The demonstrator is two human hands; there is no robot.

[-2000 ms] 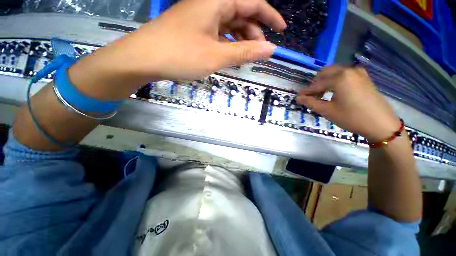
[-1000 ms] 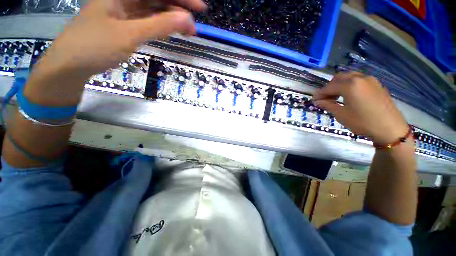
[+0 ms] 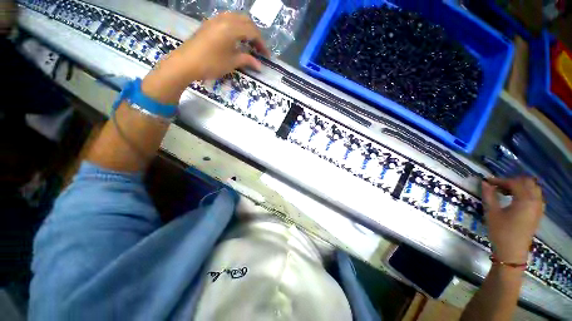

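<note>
Whitish circuit board panels [image 3: 344, 149] with blue and black parts lie end to end in the metal track, with dark bands between them. My left hand [image 3: 221, 47], with a blue wrist strap [image 3: 148, 100], is over the track at the upper left, thumb and fingers at the end of a black strip; whether it holds anything is unclear. My right hand [image 3: 513, 210], with a red bracelet, is at the right end of the black strips [image 3: 433, 150], finger and thumb close together; any part between them is too small to tell.
A blue bin [image 3: 401, 66] heaped with small black components stands behind the strips. Clear plastic bags [image 3: 285, 25] lie left of it, dark long parts [image 3: 533, 163] right of it. A dark flat object [image 3: 420, 269] lies at the front edge. Another blue bin [image 3: 552, 81] is far right.
The view has turned and shifted. My left hand has moved from in front of the bin's left side to beside the strip's left end. My right hand has moved from over the boards to the strips' right end.
</note>
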